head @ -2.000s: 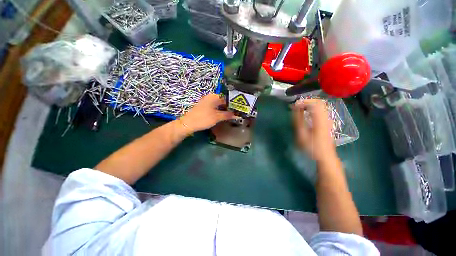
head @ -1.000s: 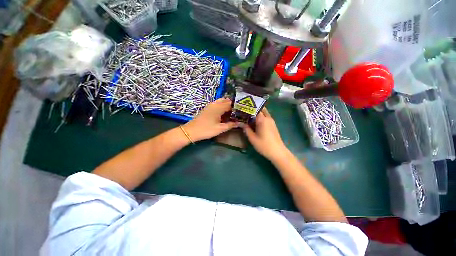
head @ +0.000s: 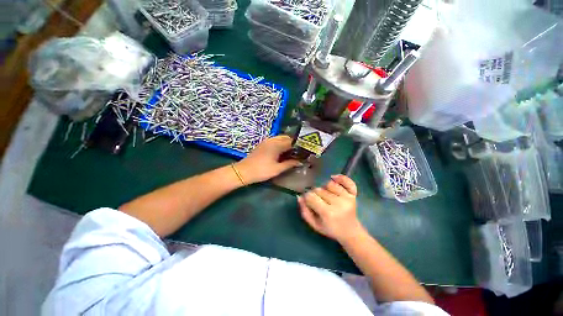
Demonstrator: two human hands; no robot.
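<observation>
The hand press (head: 358, 77) stands in the centre, its label (head: 312, 141) above the base plate (head: 296, 179). My left hand (head: 268, 160) is at the left of the press fixture, fingertips just under the label; whether a pin is between them is too small to tell. My right hand (head: 330, 207) is closed around the end of the press lever (head: 353, 162), which slants down towards me. The red knob does not show; the hand covers the lever's end. The blue tray (head: 284, 111) heaped with pins (head: 213, 102) lies left of the press.
A clear parts box (head: 401, 163) with pins stands right of the press. Stacked boxes (head: 284, 37) and another box (head: 176, 24) are behind. A crumpled plastic bag (head: 86, 71) and a dark flat object (head: 111, 131) lie left. More clear boxes (head: 506, 256) stand far right.
My right hand has left the fixture and closed on the lever. The lever has swung down towards me and its red knob is out of sight. My left hand has stayed at the fixture.
</observation>
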